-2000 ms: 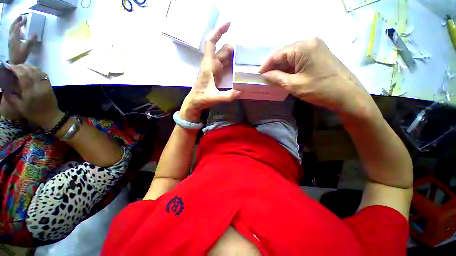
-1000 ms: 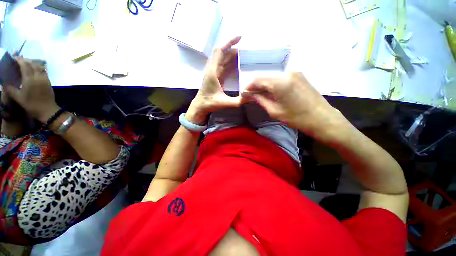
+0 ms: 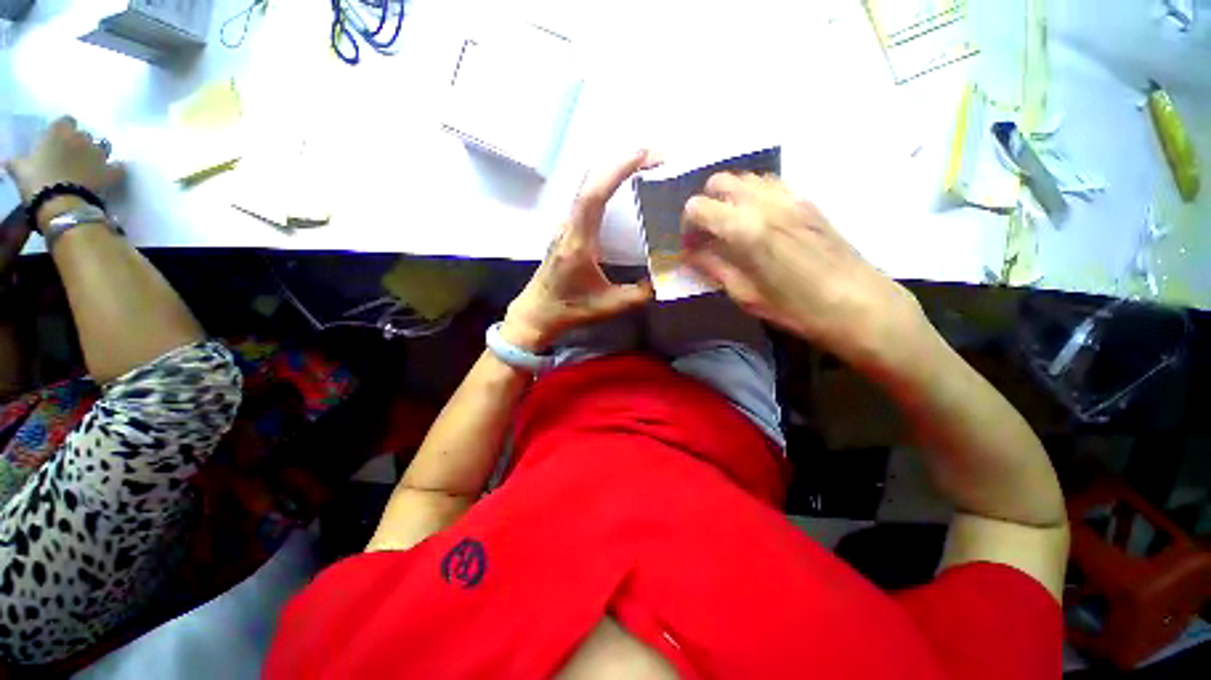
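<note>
A small white box [image 3: 668, 199] is open at the table's front edge, its grey-looking inside facing up. My left hand [image 3: 580, 272] holds its left side between thumb and fingers. My right hand [image 3: 770, 239] reaches over the open box with its fingertips inside, near a yellowish patch at the bottom. What those fingertips touch is hidden.
A white box [image 3: 511, 96] lies ahead on the left, with black cables [image 3: 365, 29] beyond. Yellow card pieces [image 3: 210, 126] lie left. A grey knife [image 3: 1032, 170], scraps and a yellow knife [image 3: 1173, 142] lie right. Another person's hand [image 3: 67, 160] is far left.
The box has tilted so its grey inside shows. My right hand has moved from the box's near edge into its opening. The other person's arm has moved forward onto the table.
</note>
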